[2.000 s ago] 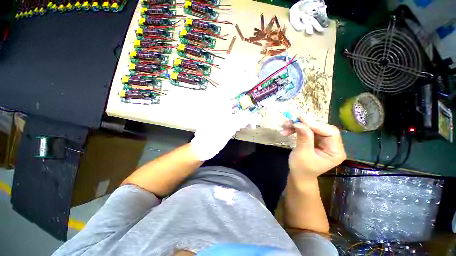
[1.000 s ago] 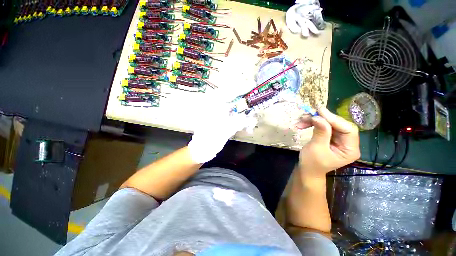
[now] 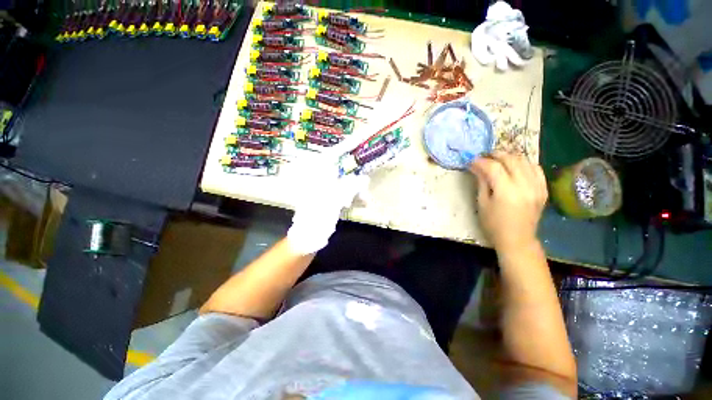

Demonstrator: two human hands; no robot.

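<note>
My left hand (image 3: 324, 205), in a white glove, holds a circuit board (image 3: 376, 151) by its near end above the cream board. The circuit board's parts face up, with a dark maroon cylinder along it and red wires trailing up and right. My bare right hand (image 3: 511, 191) is at the near right rim of the round tub (image 3: 458, 136) of whitish-grey paste. Its fingers are closed on a small blue applicator (image 3: 468, 157), whose tip is at the paste. The fingertips partly hide the applicator.
Two columns of circuit boards (image 3: 269, 101) lie on the cream board (image 3: 390, 205). Copper strips (image 3: 445, 76) and a crumpled white glove (image 3: 502, 37) lie beyond the tub. A yellowish container (image 3: 587, 188) and fan grille (image 3: 623, 108) stand right. A solder reel (image 3: 108, 237) is at left.
My right hand has moved from beside the circuit board up to the tub with the blue applicator. My left hand has shifted the circuit board left, away from the tub. The whole view has shifted slightly.
</note>
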